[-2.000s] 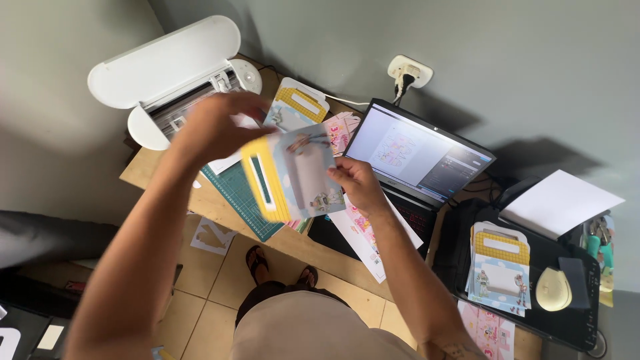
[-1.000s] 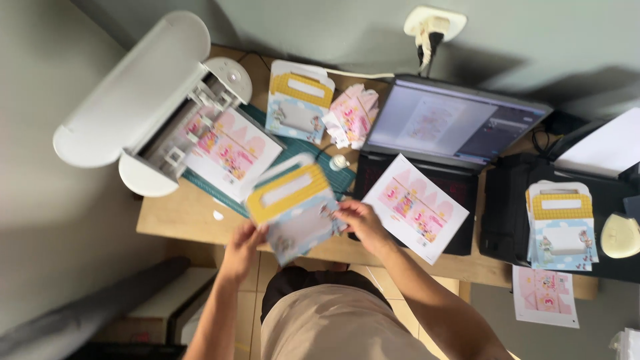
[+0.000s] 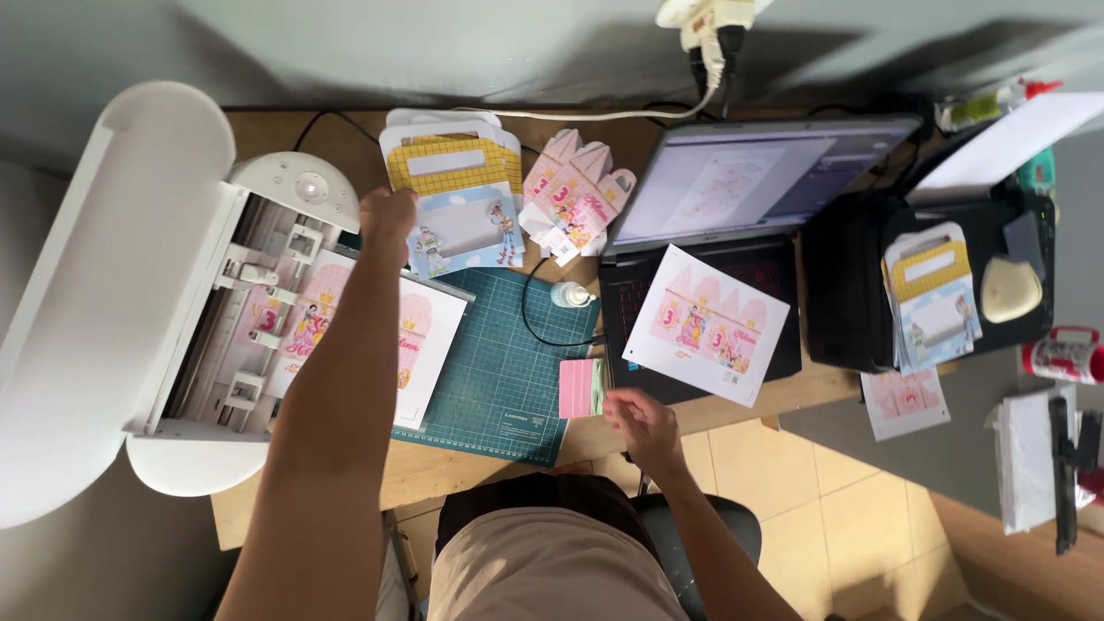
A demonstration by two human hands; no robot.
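My left hand point(image 3: 388, 222) touches the left edge of a stack of printed cardstock box cutouts point(image 3: 466, 203), yellow at the handle and blue below, at the back of the desk. Whether its fingers grip the stack is not clear. My right hand point(image 3: 642, 431) hovers at the desk's front edge, fingers loosely bent, beside a pink and green pad point(image 3: 580, 388). Left of the mat, a white cutting machine point(image 3: 190, 345) with its lid up has a printed pink sheet point(image 3: 431, 345) in it. Pink castle-shaped cutouts point(image 3: 578, 194) lie right of the yellow stack.
A green cutting mat point(image 3: 509, 345) lies mid-desk with a small bottle point(image 3: 571, 295) on it. An open laptop point(image 3: 750, 190) has a printed sheet point(image 3: 711, 323) across its keyboard. The black printer point(image 3: 849, 285) at right bears more cutouts point(image 3: 931, 293) and a cream object point(image 3: 1011, 289).
The yellow and blue cutout that both hands held over the mat is no longer between them. My left hand has moved to the back stack; my right hand has come away from the cutout.
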